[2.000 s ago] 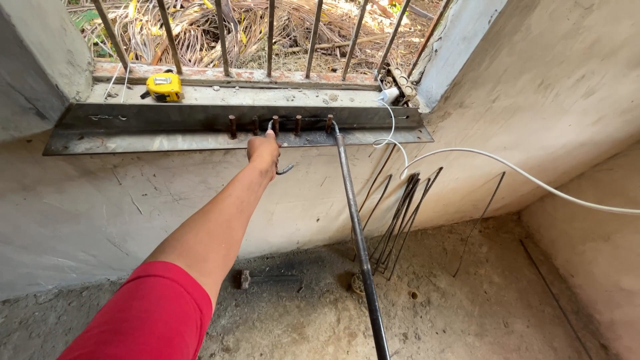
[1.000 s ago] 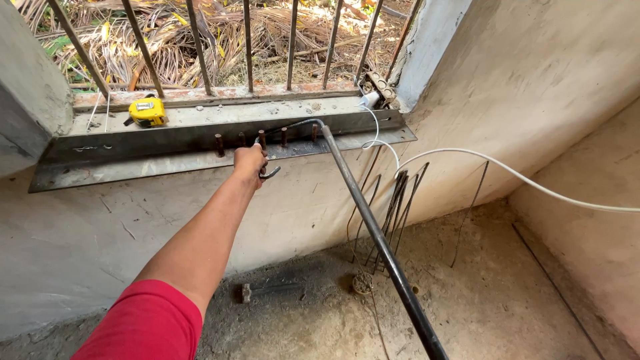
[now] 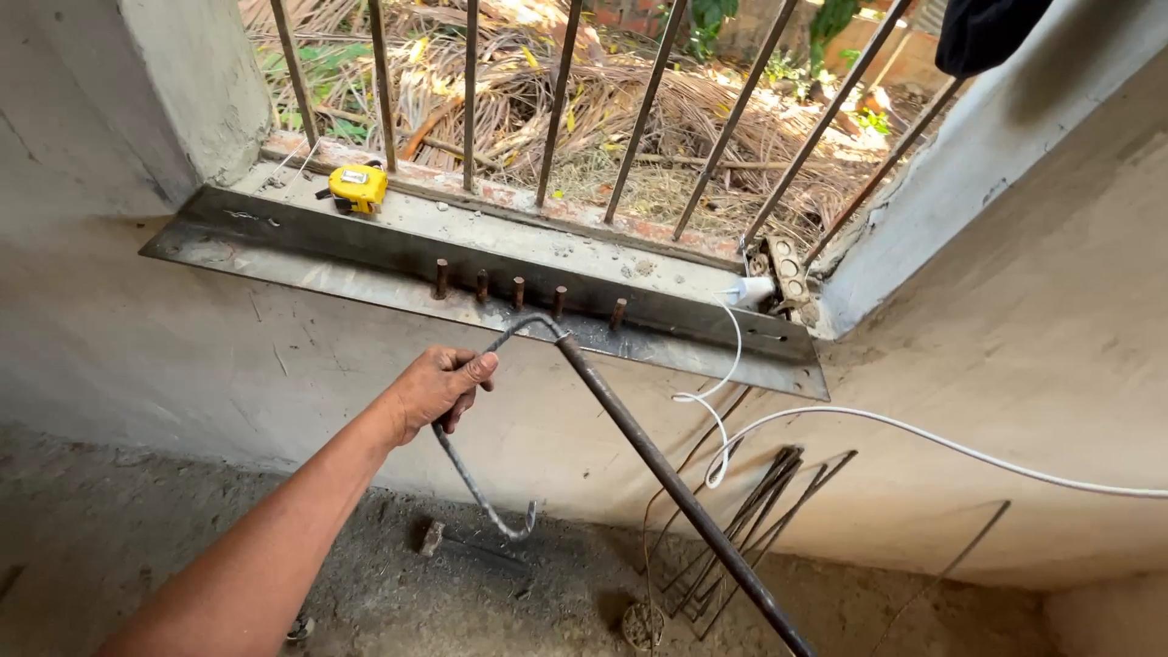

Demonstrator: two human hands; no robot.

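Observation:
My left hand [image 3: 447, 388] grips a bent steel rod [image 3: 474, 479] with a hooked lower end, just below the sill. The rod's upper end curves over and meets the end of a long dark metal pipe [image 3: 671, 479], which slants down to the bottom edge. My right hand is out of view. Behind the rod, a steel angle bar [image 3: 319, 265] lies along the window sill, with several short upright rusty pins [image 3: 518, 292] standing on its flange. The rod and pipe end are in front of the flange; whether they touch it is unclear.
A yellow tape measure [image 3: 358, 188] sits on the sill, left. Window bars [image 3: 558, 100] rise behind it. A white cable [image 3: 922, 429] runs right from a white plug [image 3: 750, 290]. Several thin bent rods [image 3: 766, 502] lean at the wall; a hammer [image 3: 432, 538] lies on the floor.
My left hand was at the pins on the angle bar; it is now below the bar's front edge. The bent rod and the pipe's end have come away from the pins.

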